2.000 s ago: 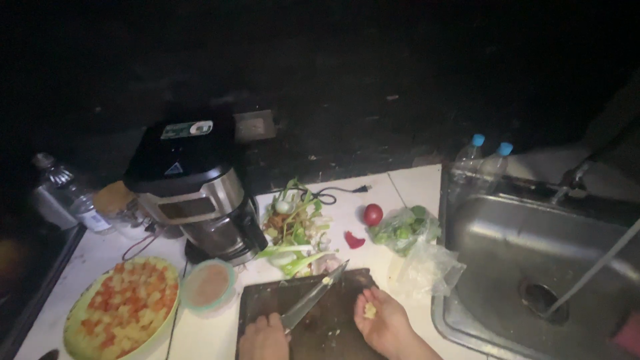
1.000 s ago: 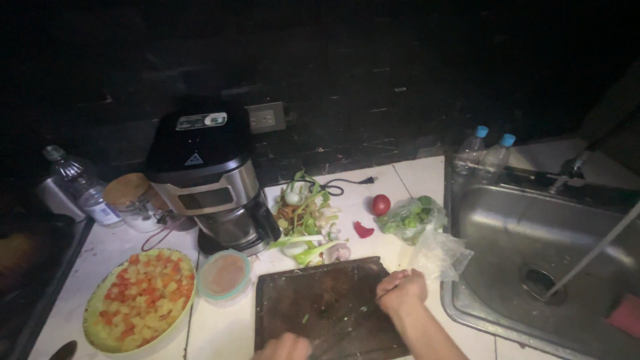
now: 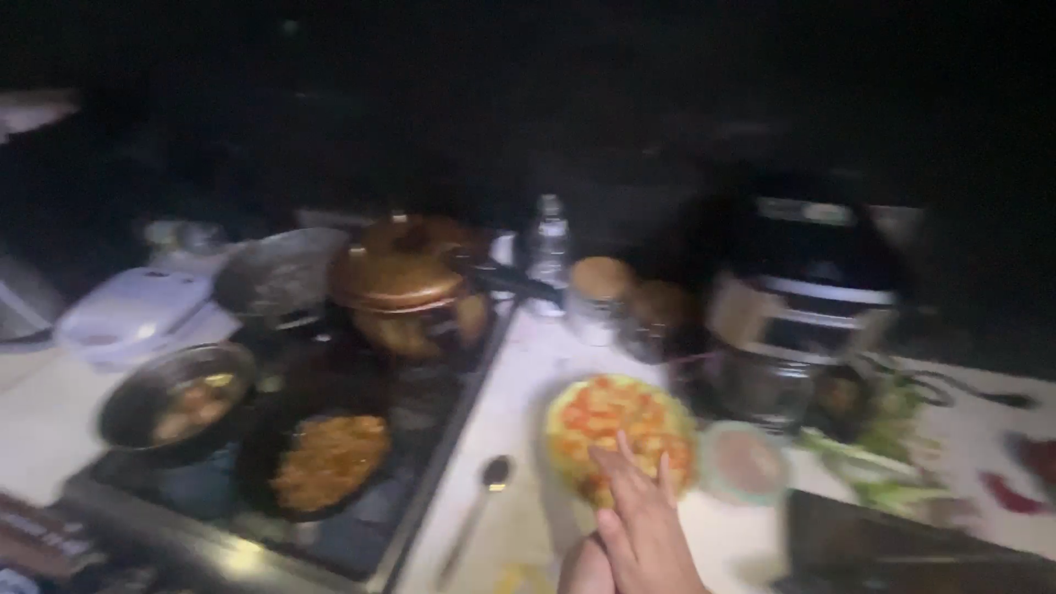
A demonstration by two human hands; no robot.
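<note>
Both hands meet at the lower middle, over the near edge of a yellowish-green bowl [image 3: 554, 429] of diced orange and pale vegetables [image 3: 615, 404]. My right hand [image 3: 639, 507] has its fingers spread above the pieces; nothing shows in its grip. Low beside it, my left hand [image 3: 587, 568] touches it and is partly hidden, its fingers unclear. A spoon [image 3: 474, 516] lies left of the bowl, and a round lidded container [image 3: 745, 462] stands right of it. The dark cutting board [image 3: 891, 549] is at the lower right. Blur hides fine detail.
On the stove at left are a pan of browned food [image 3: 330, 462], a smaller pan [image 3: 177, 400] and a lidded copper-coloured pot [image 3: 404, 280]. A clear bottle [image 3: 549, 247] and a jar [image 3: 598, 301] stand behind the bowl. A coffee maker [image 3: 808, 305] and vegetable scraps [image 3: 883, 445] are at right.
The view has swung far left, bringing the stove in. My hands have moved left from the cutting board to the bowl and come together. The knife seen earlier by my left hand is not in either visible hand.
</note>
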